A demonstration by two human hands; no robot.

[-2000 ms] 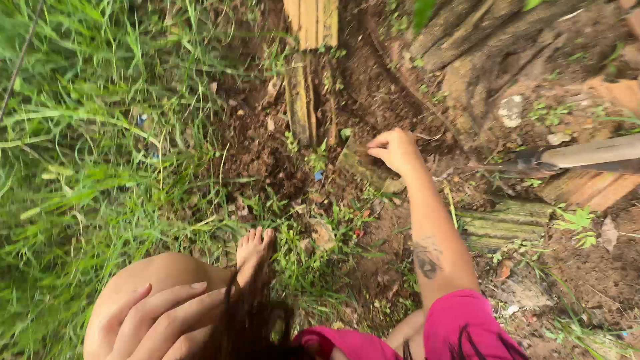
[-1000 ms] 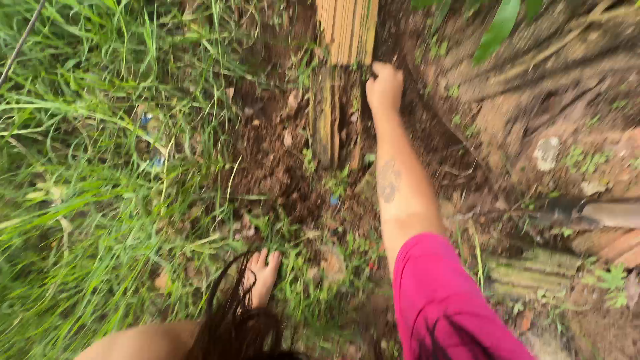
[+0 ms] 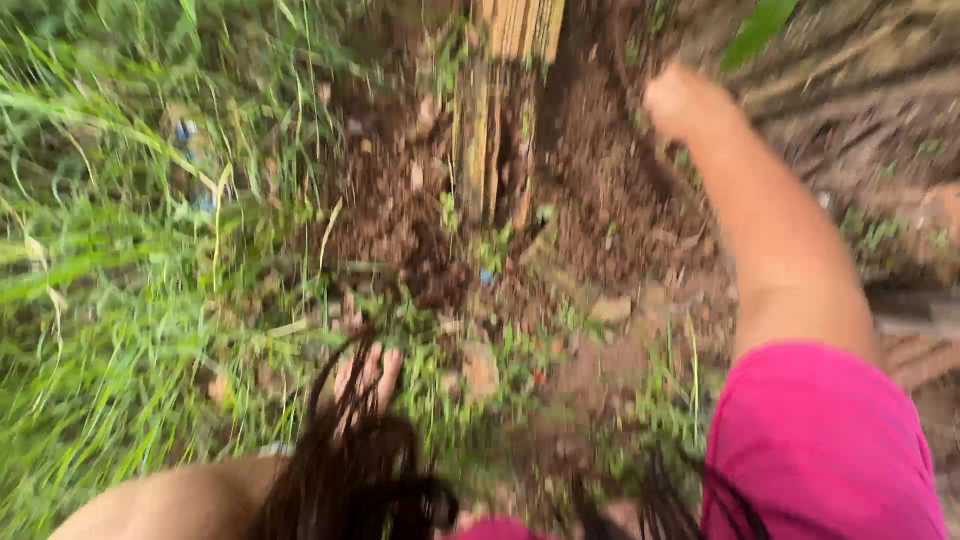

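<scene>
My right hand (image 3: 679, 101) reaches out at the upper right, blurred by motion, over the reddish-brown soil (image 3: 611, 150). Its fingers look curled, but the blur hides whether they hold anything. Left of it, a ridged orange-brown slab (image 3: 523, 28) lies at the top edge, with a narrower weathered strip (image 3: 480, 142) just below it. My left hand is outside the frame. One bare foot (image 3: 371, 375) rests on the ground at the lower left of centre, partly behind hanging dark hair.
Tall grass (image 3: 135, 300) covers the left side. A small blue scrap (image 3: 487, 275) lies on the soil near the centre. A green leaf (image 3: 759, 31) hangs at the upper right. Part of a greyish long object (image 3: 915, 311) shows at the right edge.
The left hand, seen over the knee two seconds ago, has left the view. My right hand was beside the ridged slab one second ago and has moved right, away from it.
</scene>
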